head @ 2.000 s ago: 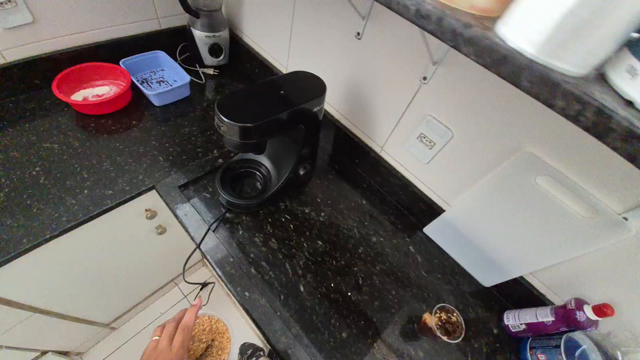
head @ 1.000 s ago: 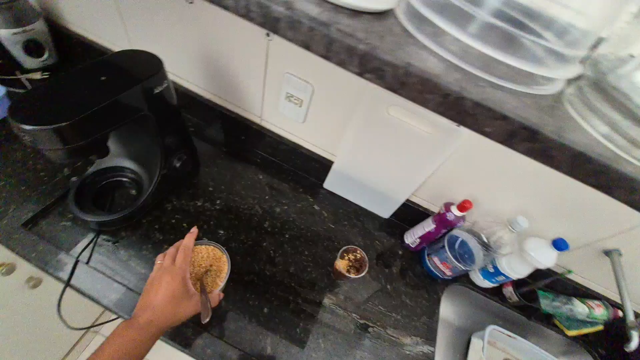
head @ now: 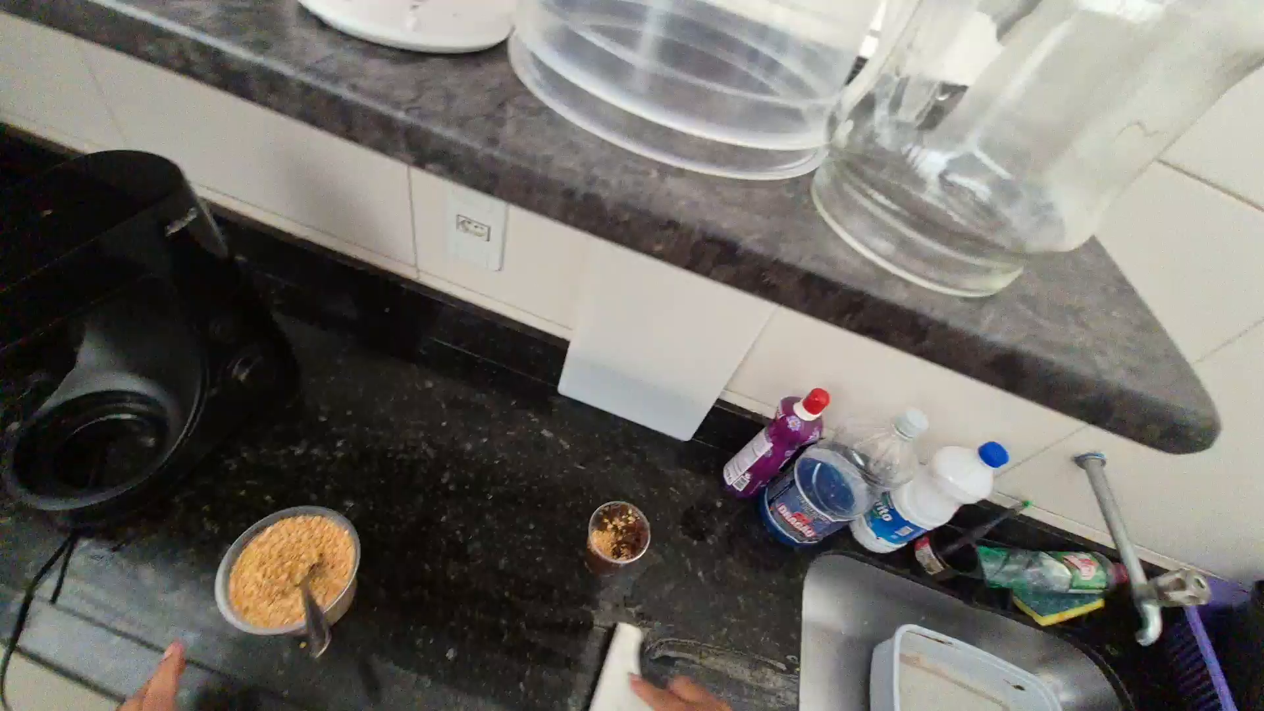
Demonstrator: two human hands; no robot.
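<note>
My left hand [head: 158, 683] shows only its fingertips at the bottom left edge, apart from anything in view. Just above it a bowl of golden crumbs [head: 296, 563] stands on the black stone counter, a metal spoon [head: 314, 622] resting in it. At the bottom centre the fingers of my right hand [head: 681, 693] touch a white object [head: 620, 667], perhaps a cloth or paper; most of it lies below the frame. Behind that hand stands a small clear cup [head: 618, 535] with dark and golden bits. A black stand mixer [head: 128, 326] fills the left side.
A steel sink [head: 839, 612] with a white plastic tub [head: 958, 671] lies at the right, below a tap [head: 1126, 553]. Bottles [head: 775, 444] line the wall near a white board [head: 652, 346]. A stone shelf [head: 691, 222] overhangs the counter, bearing a large glass jar [head: 948, 197].
The hand at the crumb bowl has let go and drawn back; the bowl now stands by itself. My right hand has come into view with the white object. The view has moved right.
</note>
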